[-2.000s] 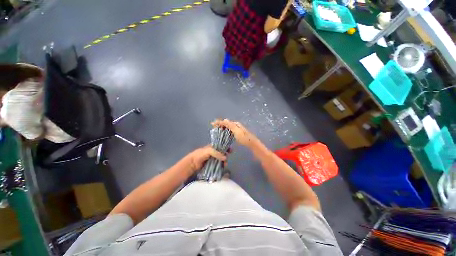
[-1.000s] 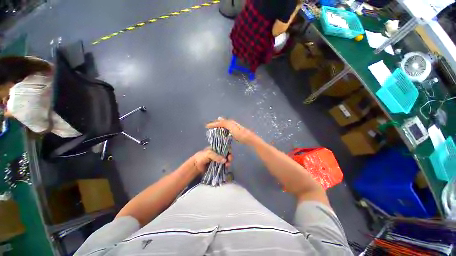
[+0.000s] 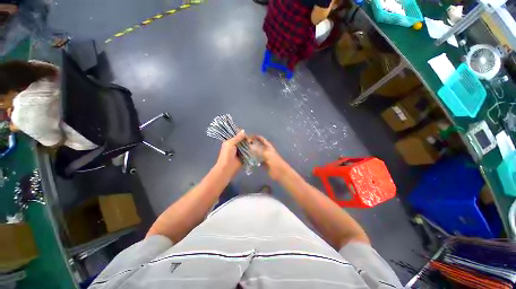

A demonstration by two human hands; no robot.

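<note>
A fanned bundle of short grey-white leads [image 3: 223, 127] is held in front of my body, above the floor. Its spread ends point up and to the left, and its other ends point down and to the right. My left hand [image 3: 231, 151] is closed around the middle of the bundle. My right hand [image 3: 266, 156] is at the lower right side of the bundle, by its lower ends; it is slightly blurred, and whether its fingers grip the leads cannot be told.
A red-orange stool [image 3: 370, 182] stands to the right. A black office chair [image 3: 104, 113] with a seated person is at left; another person sits on a blue stool [image 3: 277, 63] ahead. A green bench [image 3: 416, 62] with turquoise baskets and a wire rack [image 3: 475, 262] are at right.
The bundle has turned from upright to leaning up-left, and its upper ends have fanned out. My right hand has moved from its top to its lower right side. The view has shifted slightly.
</note>
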